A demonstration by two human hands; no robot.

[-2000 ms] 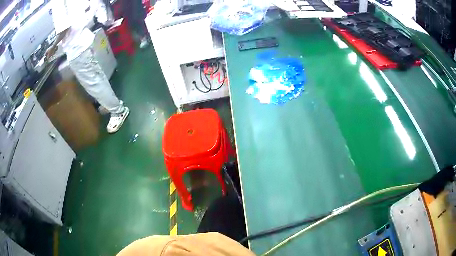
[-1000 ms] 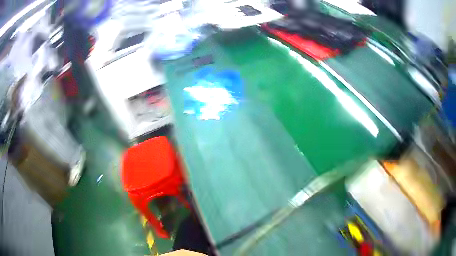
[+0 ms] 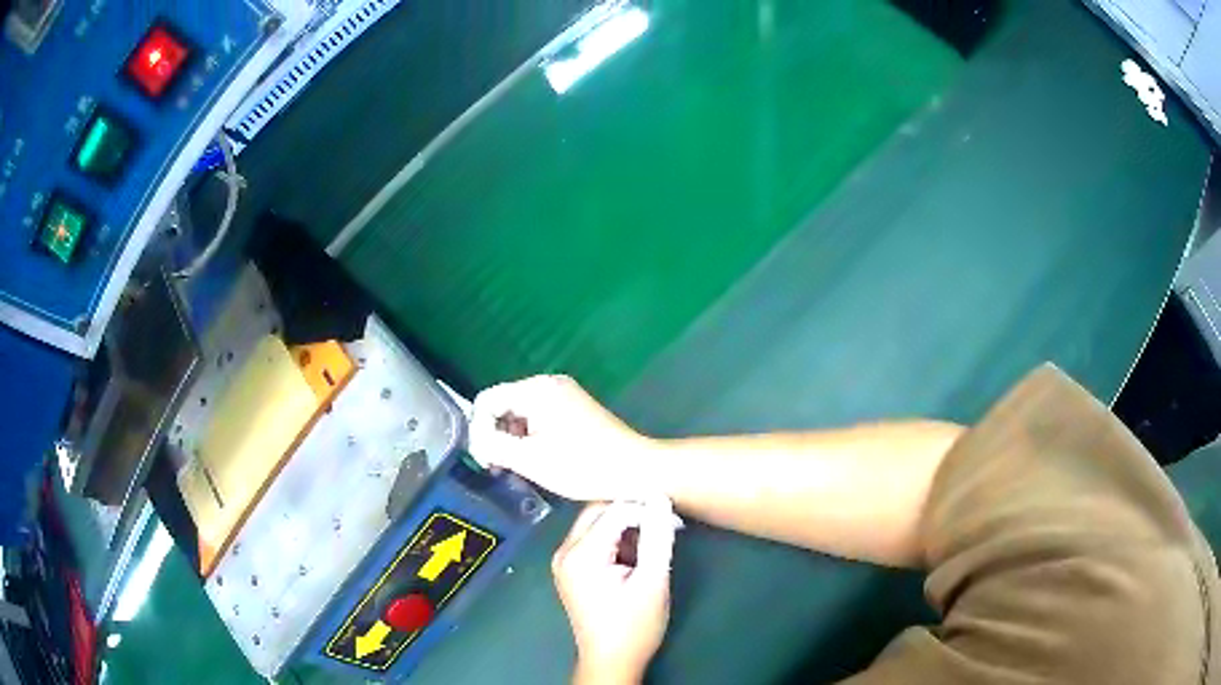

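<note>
The press bed (image 3: 382, 388), a grey metal plate dotted with screws, is at the lower left. The fixture (image 3: 268, 428) on it has an orange edge and a tan pad; no black part shows on the pad. The red stop button (image 3: 410, 612) sits between two yellow arrows on the blue base. My right hand (image 3: 552, 435) is at the base's right corner, fingers curled. My left hand (image 3: 619, 575) is just below it, also curled, close to or touching my right wrist. A small dark brown patch shows at each hand; I cannot tell whether it is something held.
The blue control box (image 3: 121, 147) with red and green lit switches overhangs the upper left. A dark metal part of the press (image 3: 141, 361) is beside the fixture. The green bench (image 3: 857, 308) stretches behind my hands. A small white heap (image 3: 1145, 91) lies at the upper right.
The view has swung right, from the aisle, red stool and blue film heap to the press. Both my hands and my brown right sleeve have come into view.
</note>
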